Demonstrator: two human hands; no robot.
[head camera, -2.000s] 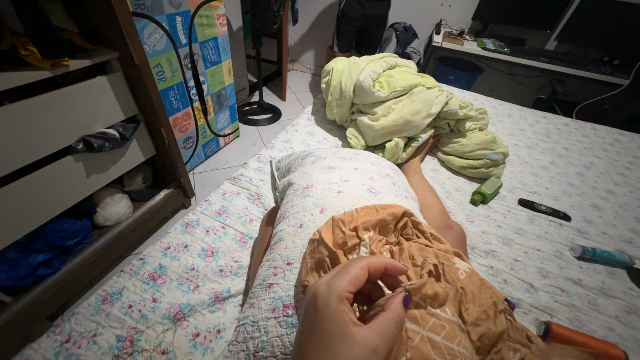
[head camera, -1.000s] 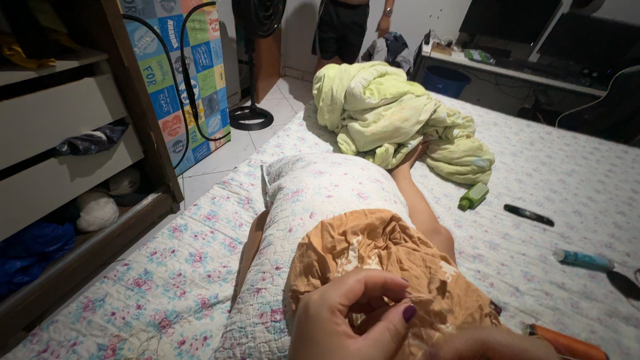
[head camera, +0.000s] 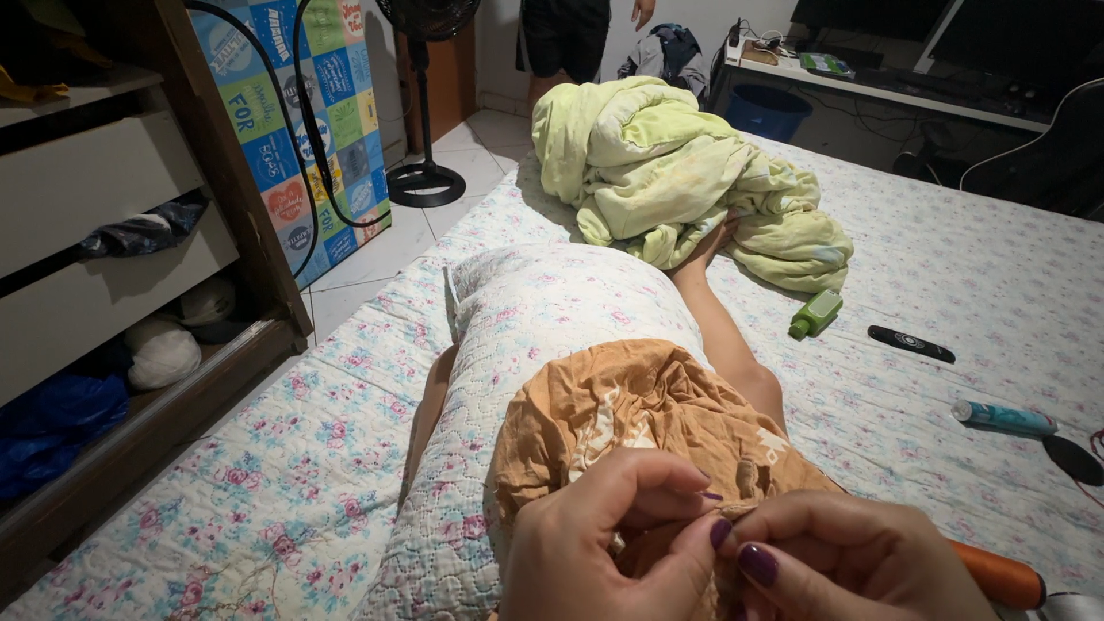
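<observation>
A tan fabric garment with white print (head camera: 655, 388) lies bunched over a floral quilted pillow (head camera: 552, 302) on my lap. At its near edge my left hand (head camera: 612, 535) pinches a fold of the cloth between thumb and fingers. Close beside it, on the right, my right hand (head camera: 845, 552) has its thumb and index fingertip together at the same edge. The fingertips of both hands nearly meet. Whether a needle or thread is between them is too small to tell. An orange thread spool (head camera: 996, 573) lies partly behind my right hand.
On the floral bedsheet (head camera: 906, 259) are a crumpled light green blanket (head camera: 655, 164), a green bottle (head camera: 816, 313), a black oblong item (head camera: 911, 343) and a teal tube (head camera: 1004, 417). A wooden drawer unit (head camera: 216, 164) stands left. Beyond the bed are a fan (head camera: 426, 181) and a standing person (head camera: 565, 39).
My right hand has come into view from the lower right and joined my left hand at the tan cloth. The standing person's hand, seen one second ago, has shifted a little.
</observation>
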